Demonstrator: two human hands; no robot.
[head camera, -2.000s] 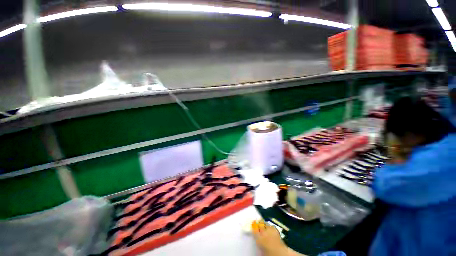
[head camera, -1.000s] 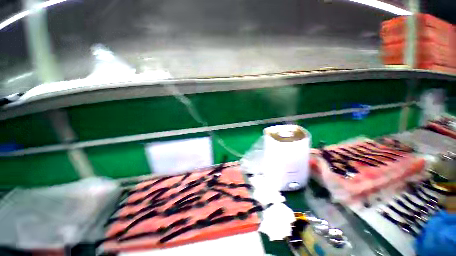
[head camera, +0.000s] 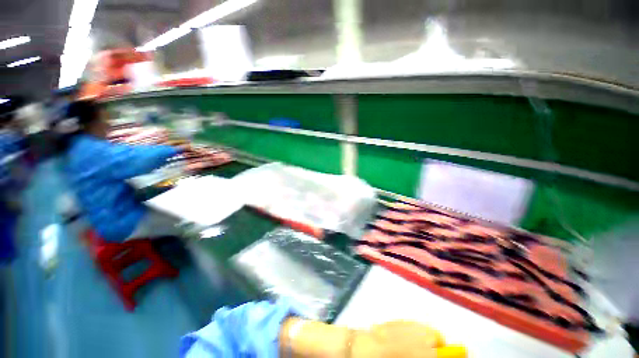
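My left hand (head camera: 396, 340) reaches in from the bottom over the white work pad (head camera: 375, 297), with a blue sleeve behind it. An orange-yellow cover shows on a fingertip. The hand is blurred and cut off by the lower edge, so whether it holds anything is unclear. My right hand is out of the picture. A pink-red foam tray (head camera: 448, 278) covered with black-strapped watches lies beyond the pad, to the right.
A glossy clear bag with a white sheet (head camera: 291, 269) lies left of the pad. A milky plastic cover (head camera: 305, 196) lies behind it. A seated person in blue (head camera: 112, 171) works farther left, near a red stool (head camera: 133, 269).
The view has swung strongly to the left, so the foam tray now sits at the right. My left hand has come into view. My right hand, seen two seconds ago, is out of the picture.
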